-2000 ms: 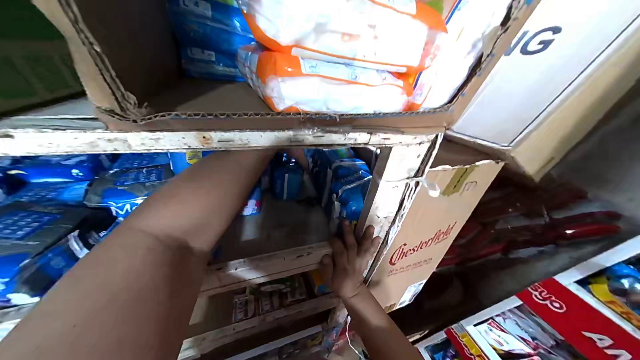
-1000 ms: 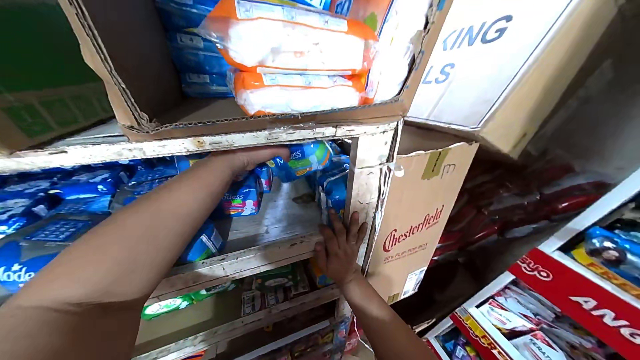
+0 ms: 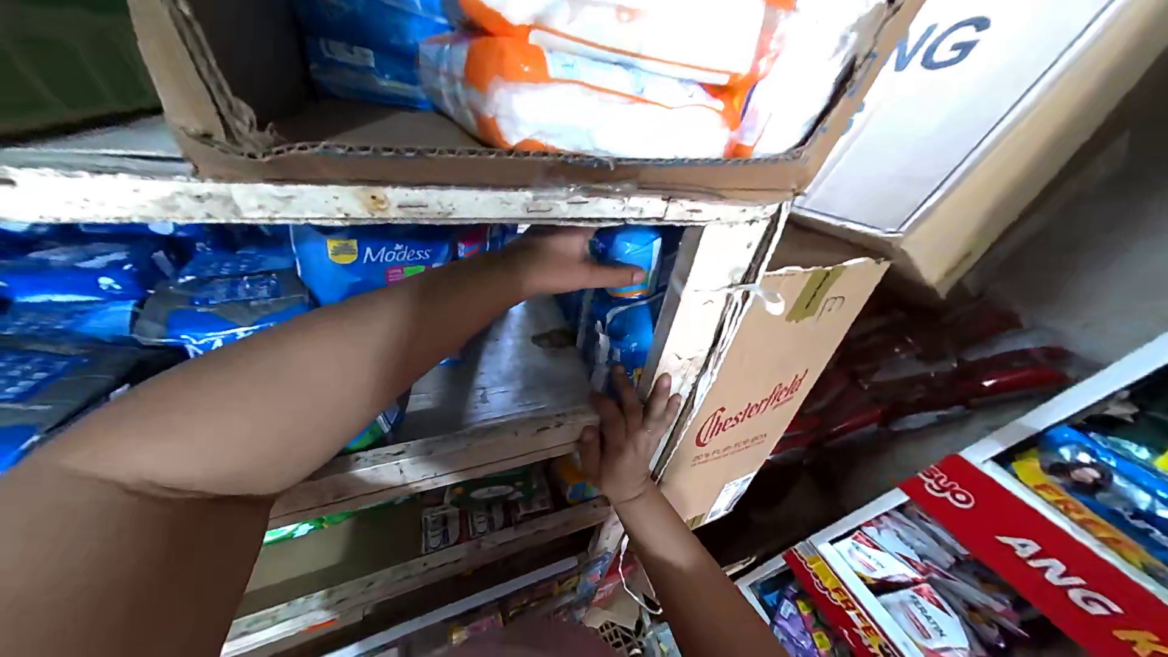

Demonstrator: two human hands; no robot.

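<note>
My left hand reaches into the white wooden shelf, its thumb across a blue plastic-wrapped pack at the right end of the compartment. Directly below that one, another blue pack stands against the shelf's side post. My right hand rests with spread fingers on the shelf edge and post, its fingertips at the lower pack's bottom. To the left of my left hand lies a blue Modess pack, and more blue packs fill the left part, partly hidden by my left forearm.
Above, an open cardboard box holds orange-and-white packs. A Chesterfield carton leans by the post, under a large white box. Lower shelves hold small goods. A red-fronted rack with sachets is at the lower right.
One second ago my left hand held a blue-and-green pack farther left; it is now at the right end, by the post. My right hand stays at the shelf edge.
</note>
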